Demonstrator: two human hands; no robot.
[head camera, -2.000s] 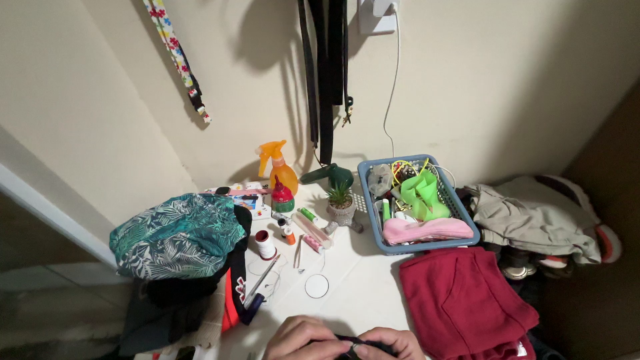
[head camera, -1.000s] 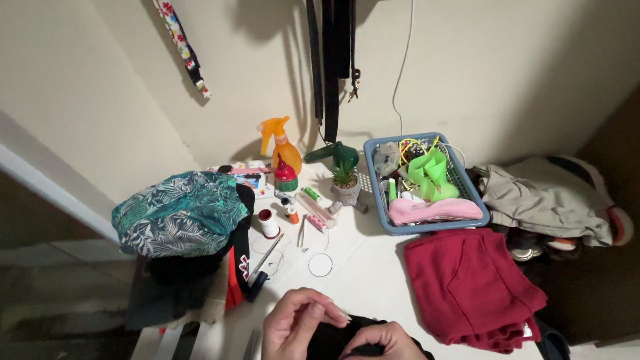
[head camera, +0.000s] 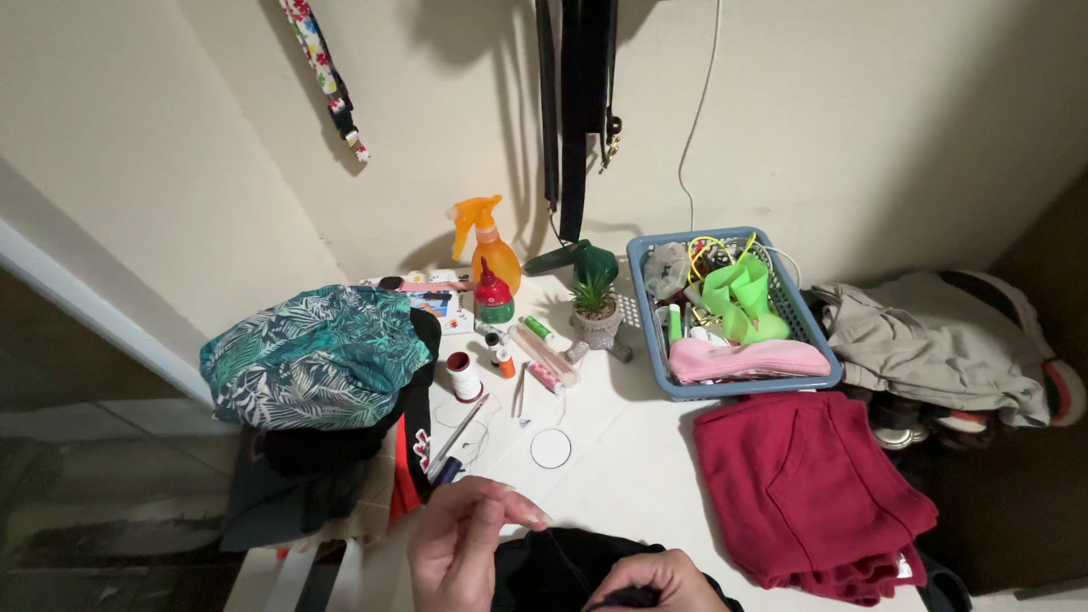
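My left hand is raised above the near edge of the white table, its thumb and fingers drawn together; a thin thread seems to run from the fingertips down toward a black cloth. My right hand pinches a bunched part of that cloth, lower and to the right. Whether a needle is between my left fingertips cannot be told. Beyond my hands lie a round white disc, tweezers, a pen and a spool of white thread.
Folded patterned cloth lies atop other garments at left. Folded red fabric is at right, below a blue basket of supplies. An orange spray bottle, a red-and-green bottle and a potted plant stand near the wall.
Two seconds ago both hands were low and close together at the cloth. My left hand has risen away from my right, which still grips the cloth.
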